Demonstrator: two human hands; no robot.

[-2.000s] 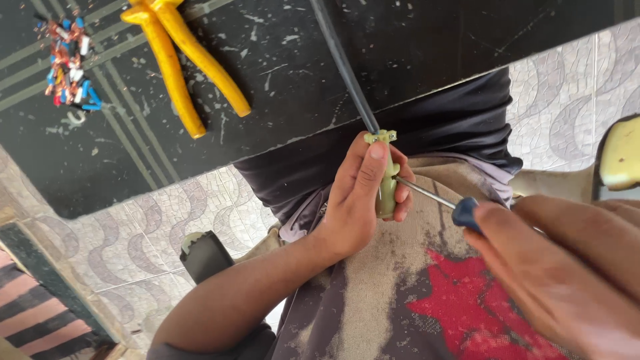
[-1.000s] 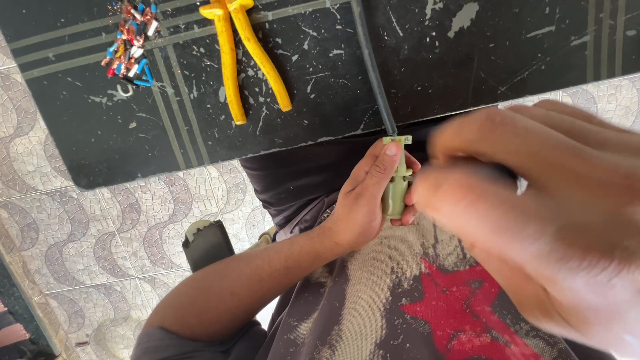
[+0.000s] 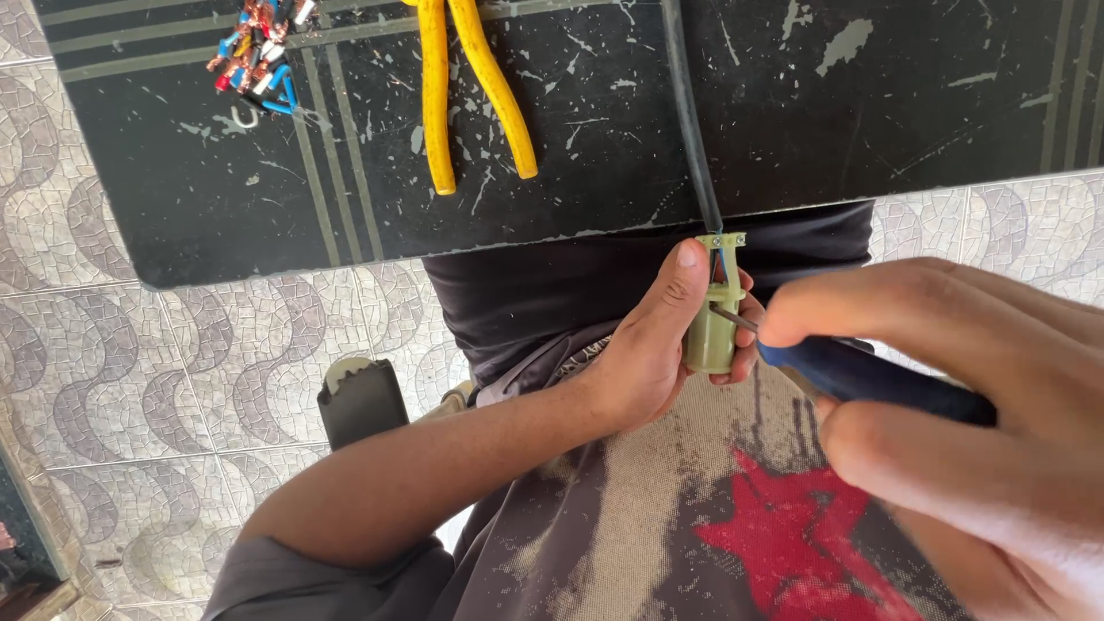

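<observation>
Just off the table's front edge, my left hand (image 3: 660, 345) grips a pale green plastic connector body (image 3: 712, 341), thumb along its left side. A black sheathed cable (image 3: 690, 129) enters its top end by a small clamp with screws (image 3: 729, 240); a blue wire shows below the clamp. My right hand (image 3: 931, 362) is closed on a screwdriver with a dark blue handle (image 3: 880, 375). The screwdriver's shaft (image 3: 733, 318) points left, its tip at the side of the connector body below the collar. Whether the tip sits in a screw is hidden.
Yellow-handled pliers (image 3: 438, 103) lie on the scratched black table (image 3: 604, 198). Left of them is a pile of cut wire scraps (image 3: 259, 52) with bare copper ends. A dark chair armrest (image 3: 362, 401) stands beside my left forearm, above the tiled floor (image 3: 285, 345).
The right hand's fingers have shifted along the screwdriver and now wrap its handle beside the connector. The left hand keeps its hold on the connector. The view has moved somewhat.
</observation>
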